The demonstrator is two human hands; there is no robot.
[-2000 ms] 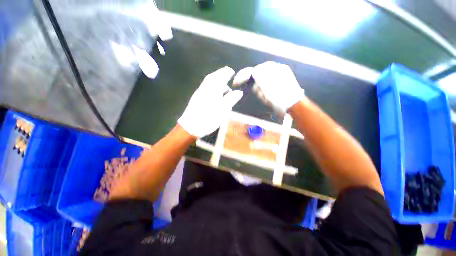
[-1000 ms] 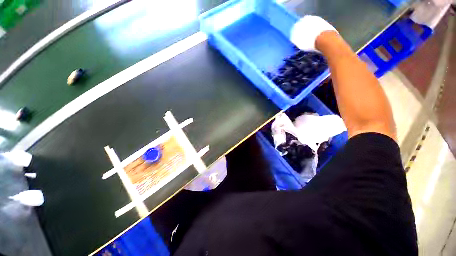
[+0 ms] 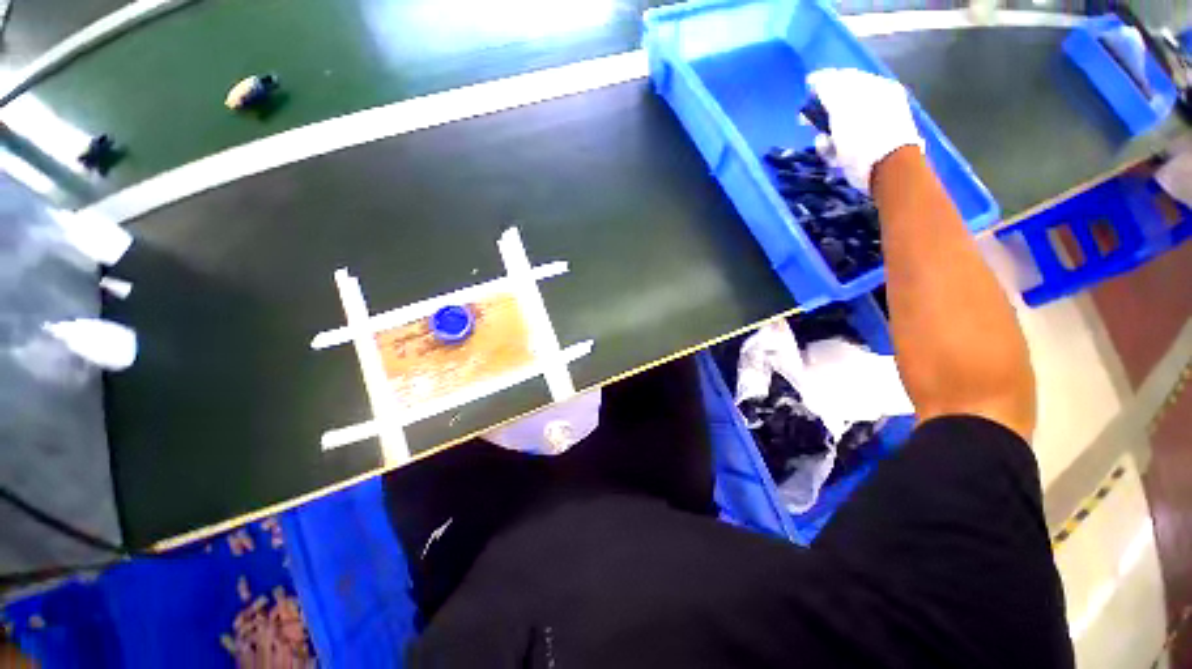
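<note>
My right hand [image 3: 860,124], in a white glove, is inside the light blue parts bin [image 3: 732,150] at the upper right. A dark part [image 3: 816,115] shows at its fingertips, above the pile of black plastic parts [image 3: 837,216]. My left hand is not in view. The round blue cup [image 3: 452,324] sits on the tan pad [image 3: 458,359] on the dark green bench. Strips of white masking tape [image 3: 532,314] cross at the corners and frame the pad.
A joined piece [image 3: 251,92] and a dark piece [image 3: 98,154] lie on the green conveyor belt [image 3: 327,79]. A white bottle [image 3: 94,341] is at left. Tan parts [image 3: 271,630] lie in a blue bin at lower left. A bag with black parts [image 3: 824,392] is below the bench edge.
Both hands were together over the bench; then the view turned right and my right hand reached the bin. It now shows a dark part at its fingertips. My left hand left the view.
</note>
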